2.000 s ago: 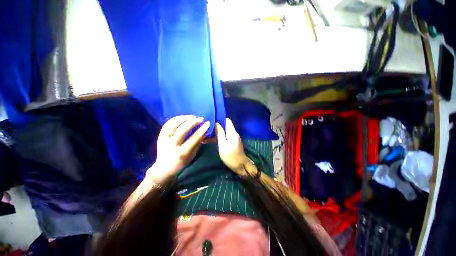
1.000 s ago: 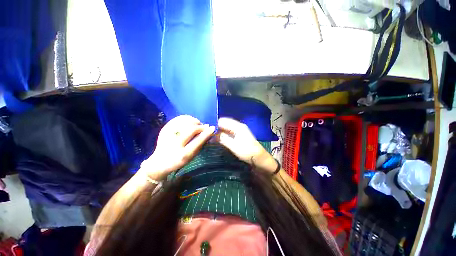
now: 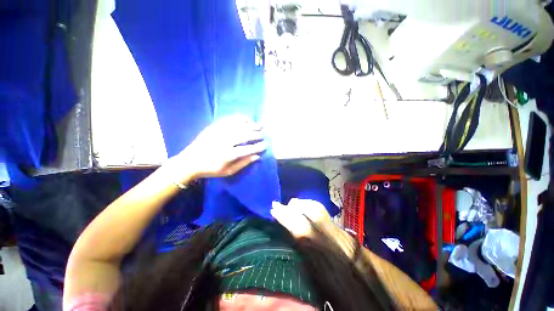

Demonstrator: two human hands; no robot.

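Note:
A long bright royal-blue cloth panel [image 3: 188,67] runs from the top of the view over the white table and down to my lap. Its right edge passes beside small metal machine parts [image 3: 260,53], too washed out to tell in detail. My left hand [image 3: 228,147] lies on the panel near the table's front edge, fingers pointing right, some bent onto the cloth. My right hand [image 3: 297,215] is lower and to the right, its fingertips pinching the panel's lower right corner.
The JUKI machine head [image 3: 480,39] is at upper right. Black scissors [image 3: 352,58] and a thin tan-handled tool [image 3: 382,100] lie on the table. Tape strips [image 3: 463,118] hang at the right. A red crate [image 3: 363,212] with dark cloth stands below. More blue cloth [image 3: 36,91] lies left.
The hands were together at the panel's end; my left hand has moved up onto the cloth and my right hand down with the corner. The view has shifted, showing scissors and machine head.

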